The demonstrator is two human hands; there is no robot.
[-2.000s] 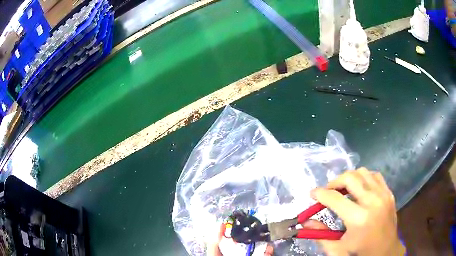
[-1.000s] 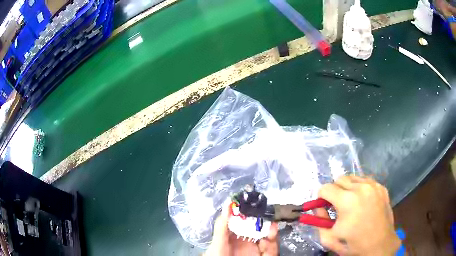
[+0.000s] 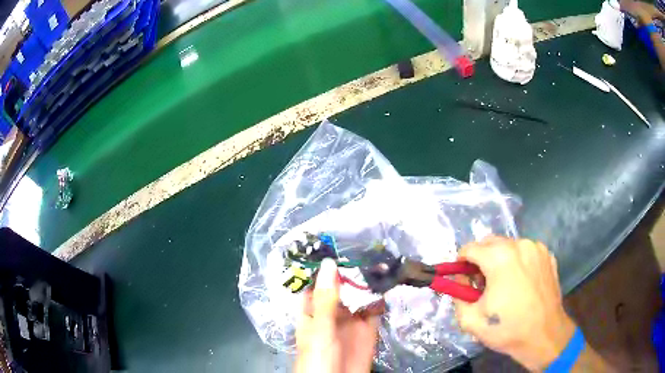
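Note:
My right hand (image 3: 518,299) holds red-handled diagonal cutters (image 3: 453,280) at the lower right. Their dark jaws point left and meet a small black part (image 3: 382,271) joined to thin green and red wires. My left hand (image 3: 328,324) holds a small circuit board assembly (image 3: 310,251) with black, white, blue and yellow parts, thumb on top. Its board is partly hidden by the thumb. Both are over a crumpled clear plastic bag (image 3: 321,175) with pale bits inside.
White bottles (image 3: 512,45) stand at the back right near a clear tube with a red cap (image 3: 464,67). A dark rod (image 3: 503,112) and white-handled tool (image 3: 590,79) lie on the bench. A black crate (image 3: 51,306) is lower left, blue trays (image 3: 87,65) upper left. Another person's hand (image 3: 642,11) shows top right.
The assembly in my left hand has turned and shifted left, showing its yellow part and stretched wires. The cutters have moved slightly up. A small assembly now shows more fully on the belt at left.

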